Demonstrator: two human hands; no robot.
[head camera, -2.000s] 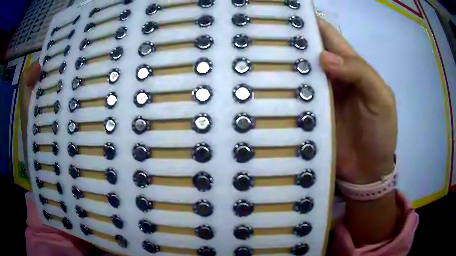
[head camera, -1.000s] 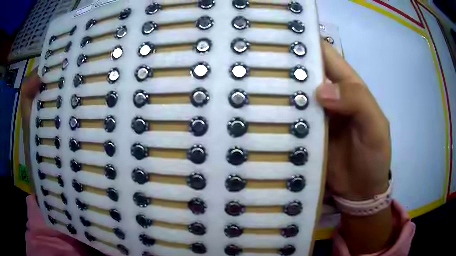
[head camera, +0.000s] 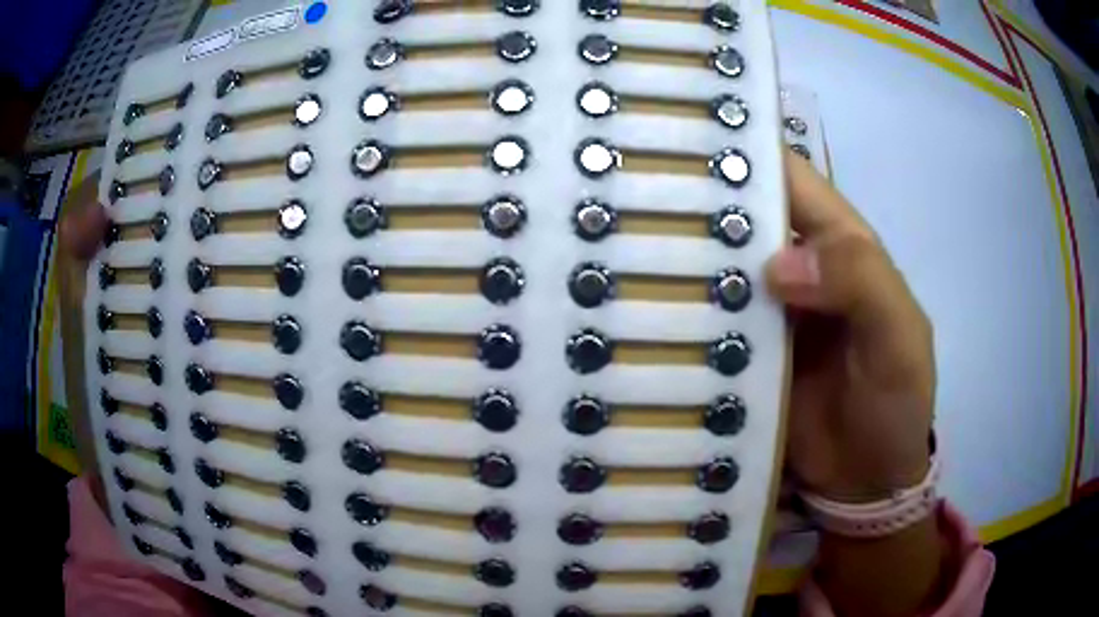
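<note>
A white foam tray with a tan backing fills most of the view, held up and tilted close to the camera. Round dark silver metal parts sit at the ends of its slots; those in the upper rows flash white. Labels and a blue dot sticker show at its top left edge. My right hand grips the right edge, thumb on the front rim, other fingers hidden behind. My left hand is at the left edge, mostly hidden and dark.
A white tabletop with yellow and red tape lies to the right. Part of another loaded tray shows behind the held tray's right edge. A dotted grey tray is at the upper left. Something blue is at the left edge.
The tray has tilted and shifted down, so the blue dot and labels now show at its top. The white flashes have moved to other rows. Both hands keep their hold.
</note>
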